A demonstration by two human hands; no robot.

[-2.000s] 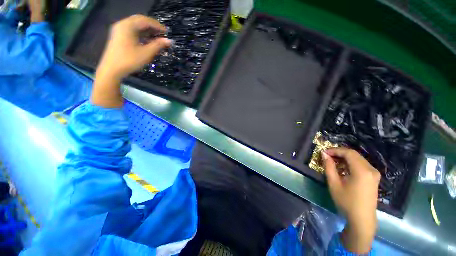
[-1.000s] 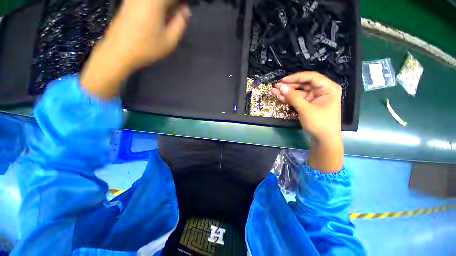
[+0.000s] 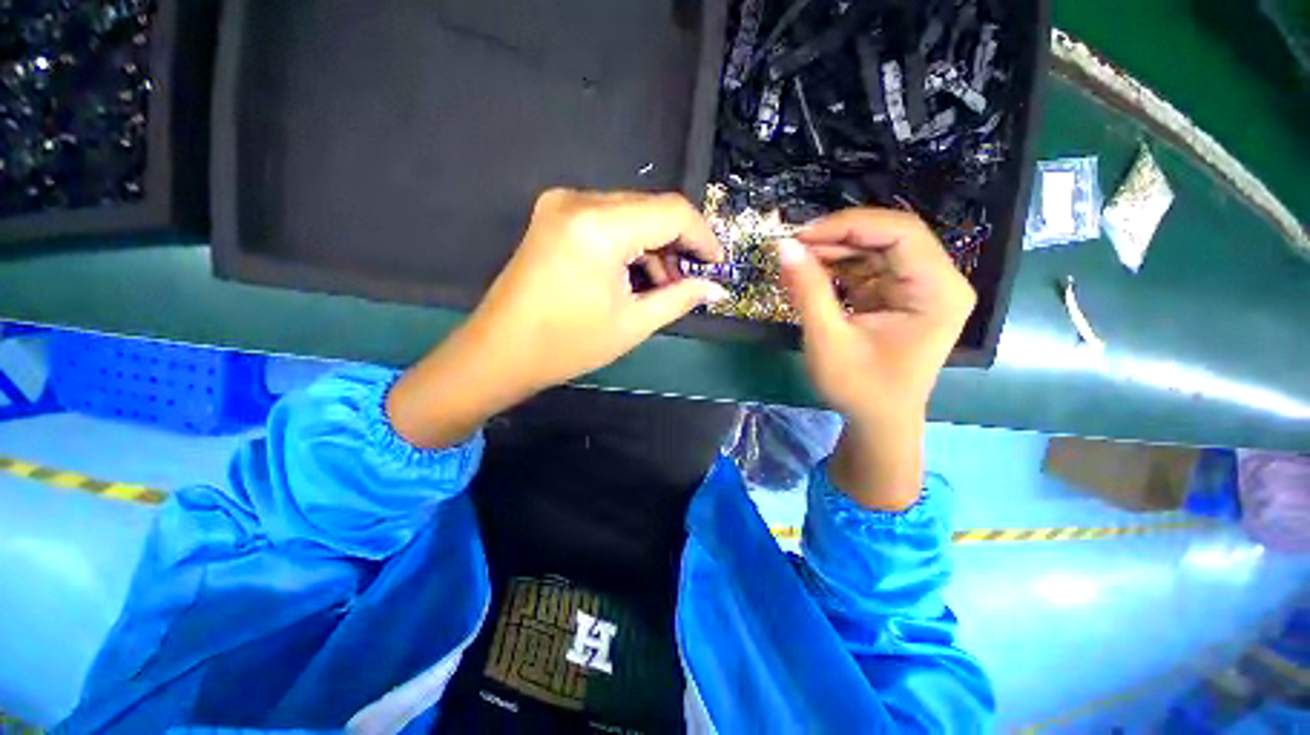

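Observation:
My left hand (image 3: 596, 280) holds a small black plastic part (image 3: 707, 269) between thumb and fingertips, over the near-left corner of the divided tray's right compartment. My right hand (image 3: 876, 295) is just to its right, thumb and index finger pinched together over the gold-coloured metal pieces (image 3: 754, 302). Whether a tiny piece is between its fingertips is too small to tell for sure. More black plastic parts (image 3: 898, 101) lie loose in the right compartment. The divided tray (image 3: 460, 144) has a mostly bare left compartment.
A second tray (image 3: 180, 129) with dark shiny parts is at far left. A clear bag (image 3: 1060, 204), a whitish packet (image 3: 1138, 208) and a pale curved strip (image 3: 1080, 313) lie on the green bench at right. Crumpled clear film (image 3: 780, 442) is at the bench edge.
My left hand has come from the second tray at upper left to beside my right hand, now with a black part visible in it. My right hand stays over the metal pieces. The view has shifted.

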